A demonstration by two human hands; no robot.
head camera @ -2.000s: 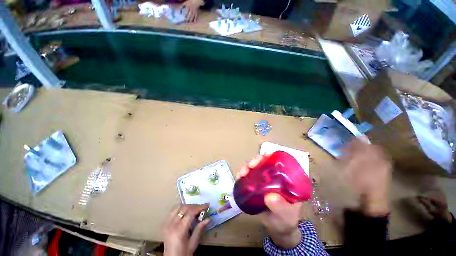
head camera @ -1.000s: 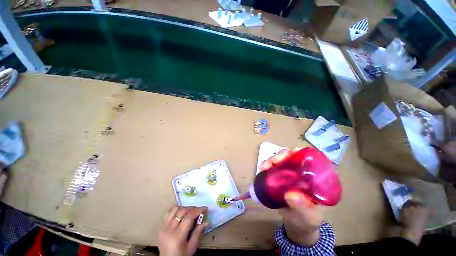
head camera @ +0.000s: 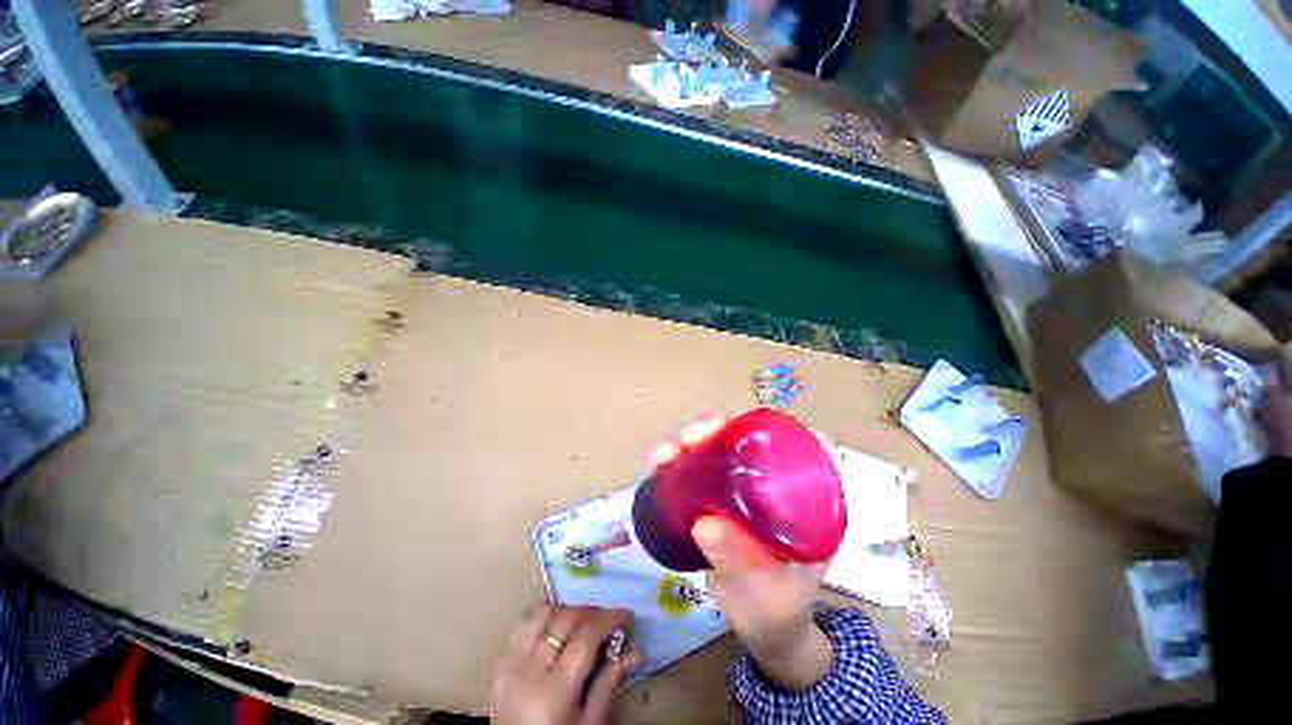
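Note:
A white square plate (head camera: 656,639) lies in front of me with small metal pieces on yellow-green spots. My right hand (head camera: 758,595) grips a red-pink squeeze bottle (head camera: 765,486), tilted with its nozzle pointing left at the piece (head camera: 578,557) near the plate's left corner. The bottle hides the plate's far part. My left hand (head camera: 560,666) pinches a small metal piece (head camera: 615,644) between thumb and finger at the plate's near left edge. A second white plate (head camera: 867,555) lies partly behind the bottle and my right hand.
A green conveyor belt (head camera: 539,206) runs beyond the bench. Loose blue-silver parts (head camera: 778,383) lie beyond the plates. More plates with parts lie right (head camera: 964,429), far right (head camera: 1170,619) and left (head camera: 36,404). An open carton (head camera: 1119,411) and another person's dark sleeve (head camera: 1254,595) are at right.
The bottle has moved left over the plate, its nozzle going from the right-hand piece to the left one. The neighbour's hand has left the far-right plate; a dark sleeve now reaches toward the carton.

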